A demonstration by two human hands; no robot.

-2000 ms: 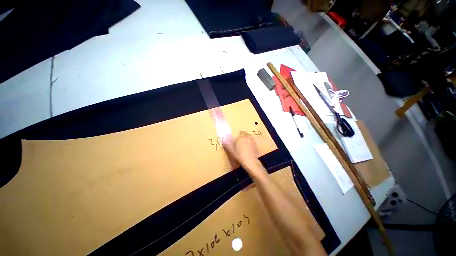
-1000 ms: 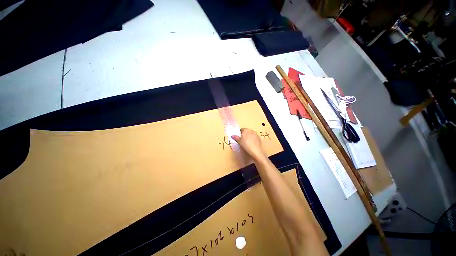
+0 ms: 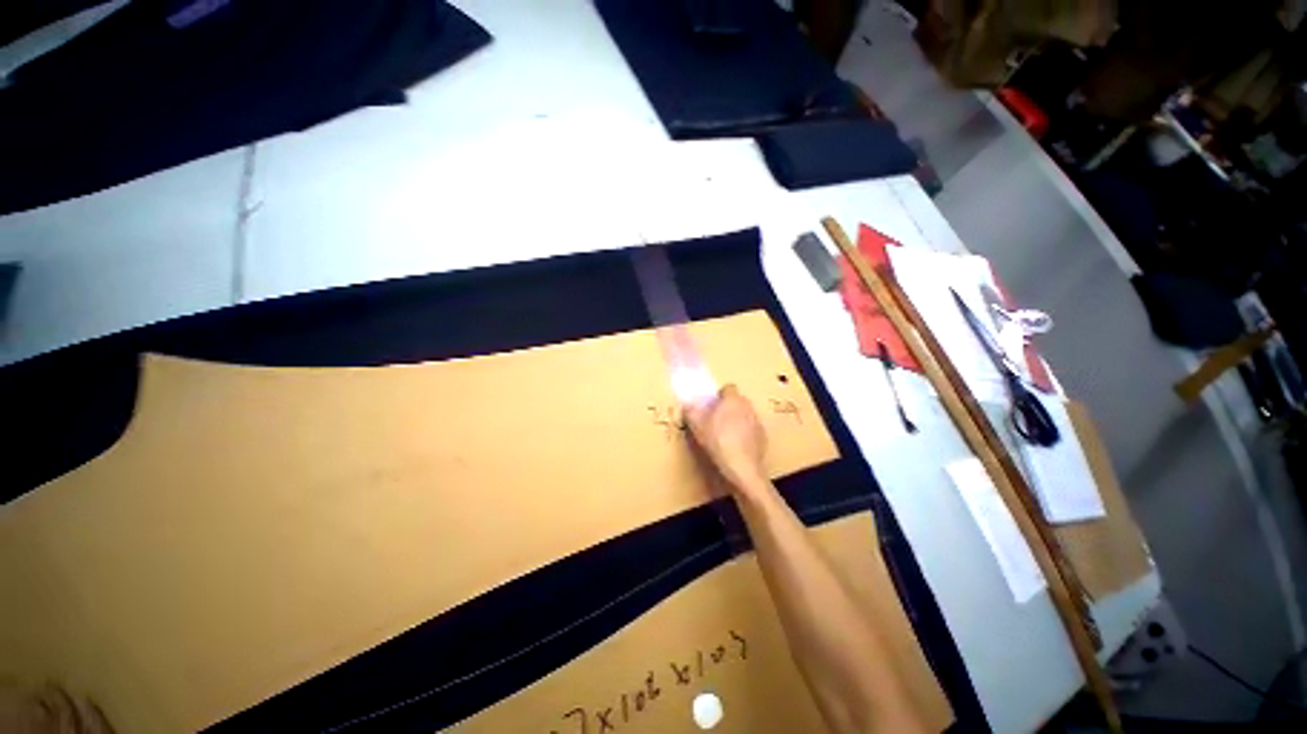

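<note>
A large tan card pattern piece (image 3: 430, 473) lies on dark fabric (image 3: 473, 313), with handwritten marks near its right end. A second tan card piece (image 3: 645, 674) with writing and a round hole lies below it. A clear, pinkish ruler (image 3: 672, 318) lies across the upper card and extends onto the fabric on both sides. My right hand (image 3: 728, 433) is closed on the ruler near its middle; its fingertips are partly hidden. A blurred brownish shape at the lower left edge may be my left hand (image 3: 50, 711), cut off by the frame.
Wooden sticks (image 3: 946, 384), black-handled shears (image 3: 1029, 413), papers (image 3: 996, 528), a red card (image 3: 874, 330) and a grey block (image 3: 817, 260) lie to the right. Folded dark fabric (image 3: 836, 152) lies at the far side; loose dark fabric (image 3: 287, 86) lies at upper left.
The view has shifted, so the table contents sit further right and slightly lower. My right hand stays on the ruler. The brownish shape has appeared at the lower left edge.
</note>
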